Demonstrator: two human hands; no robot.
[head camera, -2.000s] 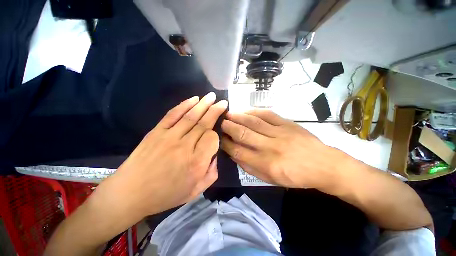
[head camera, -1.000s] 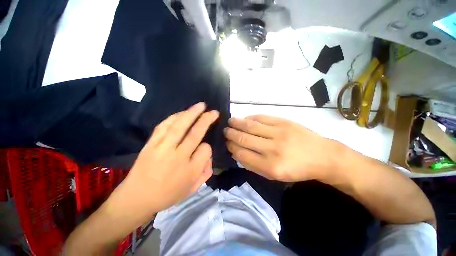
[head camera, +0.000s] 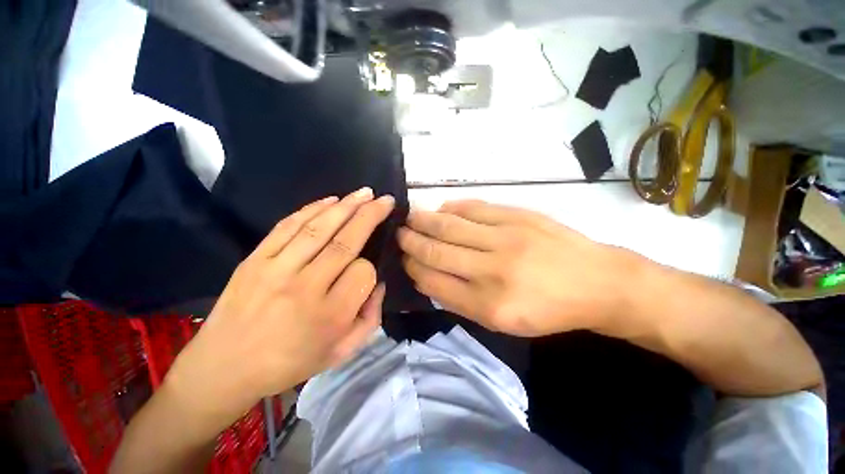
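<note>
A dark cloth panel (head camera: 287, 139) lies on the white table, its right edge running up to the lit presser foot area (head camera: 394, 83) of the sewing machine. My left hand (head camera: 306, 282) lies flat on the cloth, fingertips near its right edge. My right hand (head camera: 510, 264) is at that edge, fingertips against the cloth; its thumb is hidden. The cloth's near end hangs over the table's front edge between my hands. The needle is lost in the glare.
Two black scraps (head camera: 608, 76) lie right of the foot, with loose threads, yellow-handled scissors (head camera: 704, 153) and an open cardboard box (head camera: 767, 222) beyond. A red basket (head camera: 83, 370) stands below left. More dark cloth (head camera: 111, 222) lies at left.
The cloth has shifted, baring white table at the left. Both hands remain at its right edge, slightly lower than at first. The camera view has also moved.
</note>
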